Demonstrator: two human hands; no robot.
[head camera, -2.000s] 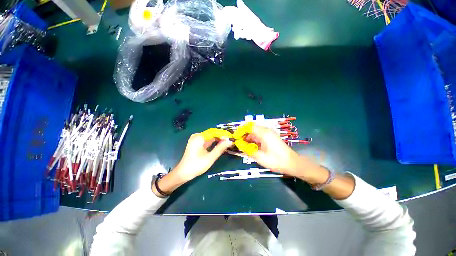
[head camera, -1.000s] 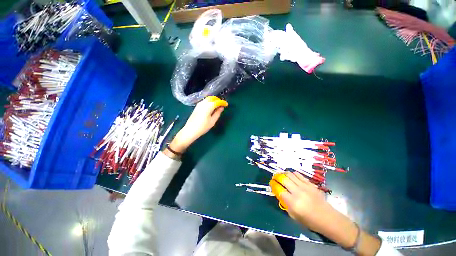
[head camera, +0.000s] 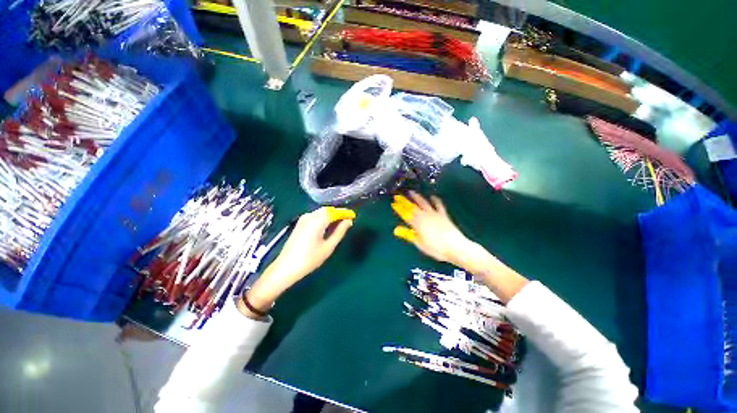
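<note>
My left hand (head camera: 313, 239), with yellow finger cots, is over the mat below the clear bag; its thumb and finger are a little apart and I cannot tell if it holds anything. My right hand (head camera: 428, 229), also with yellow cots, is spread near the small black parts (head camera: 408, 179) at the bag's rim and shows nothing held. The clear plastic bag (head camera: 319, 187) is rolled open with black contents. A pile of white and dark red wire pieces (head camera: 212, 250) lies left of my left hand. Another group (head camera: 462, 316) lies below my right hand, with a few separate pieces (head camera: 444, 365) under it.
A full blue bin (head camera: 153, 198) stands at the left, another blue bin (head camera: 683, 298) at the right. A white glove (head camera: 483, 153) lies behind the bag. Cardboard trays of wires (head camera: 396, 79) line the back near a metal post (head camera: 263, 40). A pink-red wire bundle (head camera: 642, 155) lies at far right.
My right hand has left the wire pieces and moved up near the bag. My left hand is now slightly away from the bag's rim. The view has shifted, showing more of the back trays.
</note>
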